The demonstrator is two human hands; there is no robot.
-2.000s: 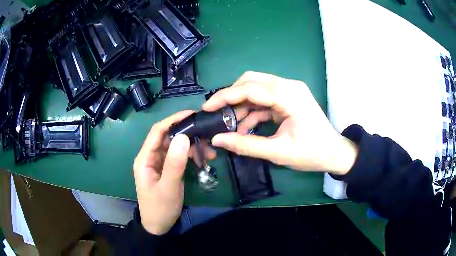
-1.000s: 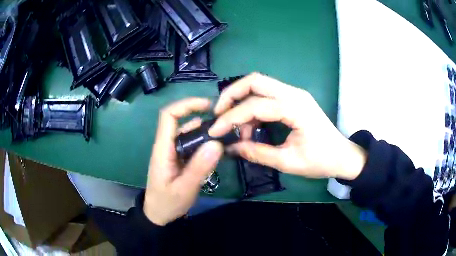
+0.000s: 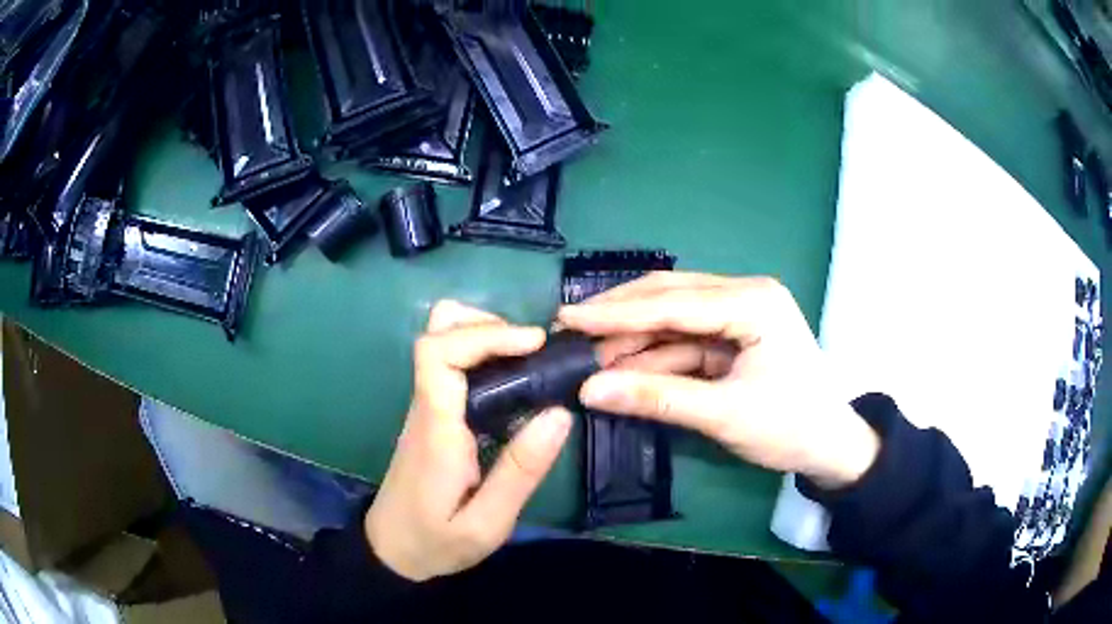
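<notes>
A glossy black barrel (image 3: 533, 377) lies level between my two hands, above the green bench top. My left hand (image 3: 470, 451) grips its left end with thumb and fingers. My right hand (image 3: 719, 366) holds its right end between thumb and fingertips. A seam shows around the middle of the barrel. The inside of the barrel is hidden. Something small and blurred shows under the barrel by my left palm; I cannot tell what. A flat black housing shell (image 3: 628, 469) lies on the bench under my right hand, its ribbed head showing above the hand.
Many black housing shells (image 3: 256, 110) are piled at the left. Two short black barrel sections (image 3: 410, 219) lie beside the pile. A large white foam tray (image 3: 939, 305) with small black modules along its right side stands at the right. A brown cardboard box (image 3: 79, 451) is below the bench.
The barrel's clear-looking right end has gone from sight and the silvery part hanging below no longer shows clearly. The hands still hold the barrel. The view has shifted, so bench items sit differently.
</notes>
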